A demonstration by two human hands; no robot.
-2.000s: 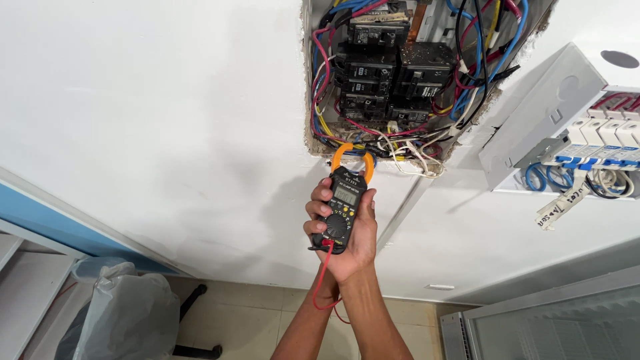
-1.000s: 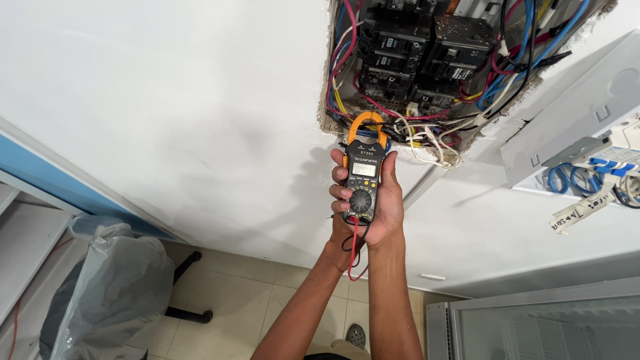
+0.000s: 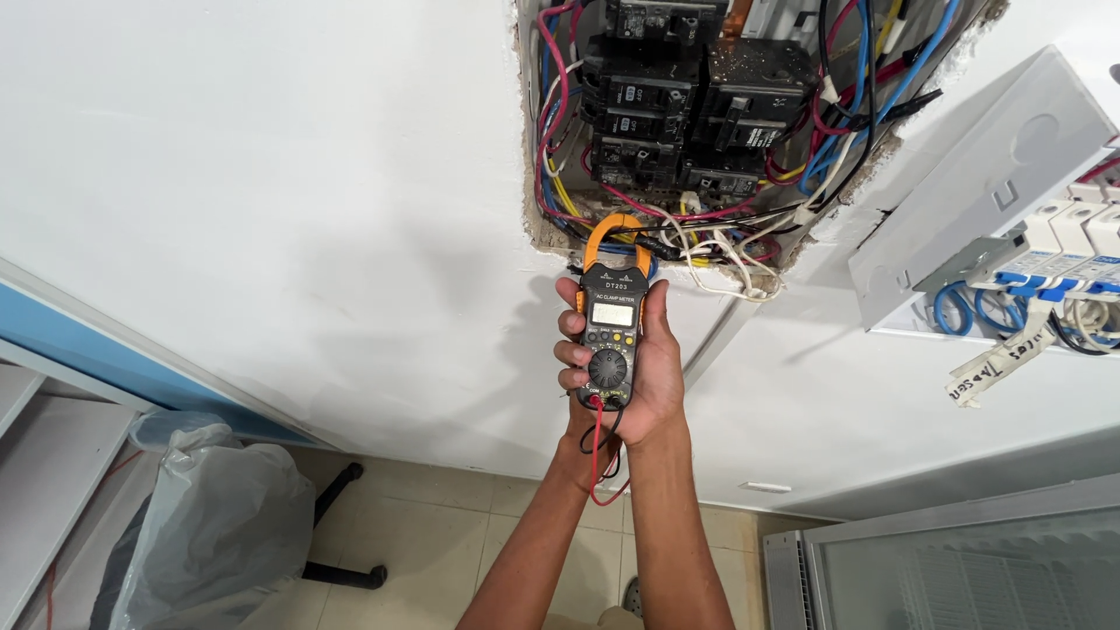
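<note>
A black and orange clamp meter (image 3: 612, 337) is held upright, its orange jaw (image 3: 617, 236) at the lower edge of an open wall panel among the wires (image 3: 717, 249). My right hand (image 3: 661, 376) grips it from the right, thumb along its side. Mostly hidden behind it is my left hand (image 3: 577, 420); which hand the fingertips at the meter's left edge belong to is hard to tell. Red and black test leads (image 3: 598, 455) hang from the meter's base. Black circuit breakers (image 3: 639, 105) fill the panel above.
On the right, a white breaker box (image 3: 980, 192) holds white breakers (image 3: 1072, 232) and a tape tag (image 3: 997, 363) with writing. A plastic-covered chair (image 3: 227, 516) stands lower left beside shelves (image 3: 52, 472). A glass-fronted cabinet (image 3: 962, 560) is at lower right.
The meter's jaw has stayed near the wires at the panel's lower edge. Its face has turned more squarely to the camera since the earliest frame. The view has shifted somewhat.
</note>
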